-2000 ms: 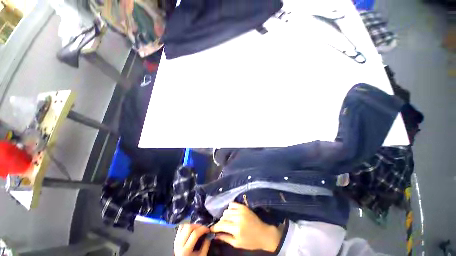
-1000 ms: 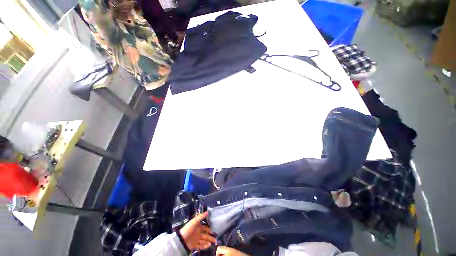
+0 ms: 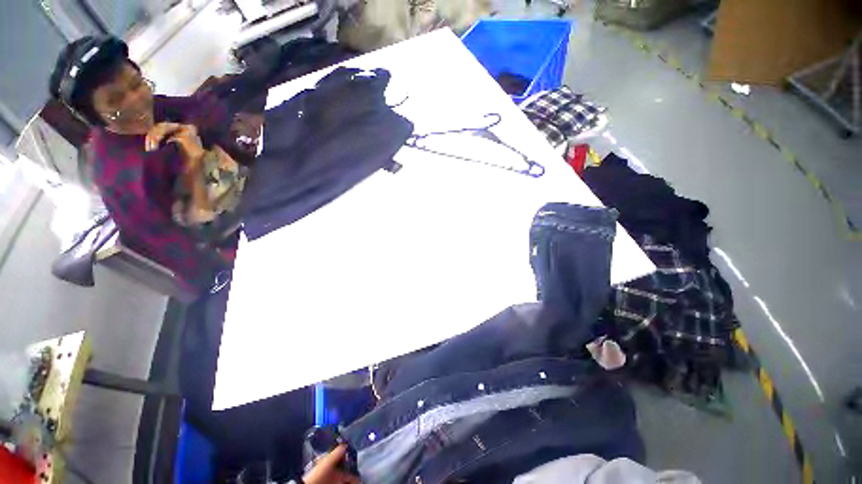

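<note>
A dark blue denim jacket lies across the bottom of the view, with shiny buttons along a strip and a paler inside beside it. Its sleeve runs up onto the white table, cuff at the top. My left hand is small and cut off by the bottom edge, its fingers on dark cloth at the jacket's left end. My right hand is out of view; a pale grey sleeve shows at the bottom right.
A black garment and a black hanger lie on the table. A person in a plaid top is at its far left. Plaid garments hang at the right. A blue crate stands behind, with yellow-black tape on the floor.
The view has tilted up and turned, bringing the person into sight. My right hand has left the picture. My left hand shows less and sits lower at the jacket's left end.
</note>
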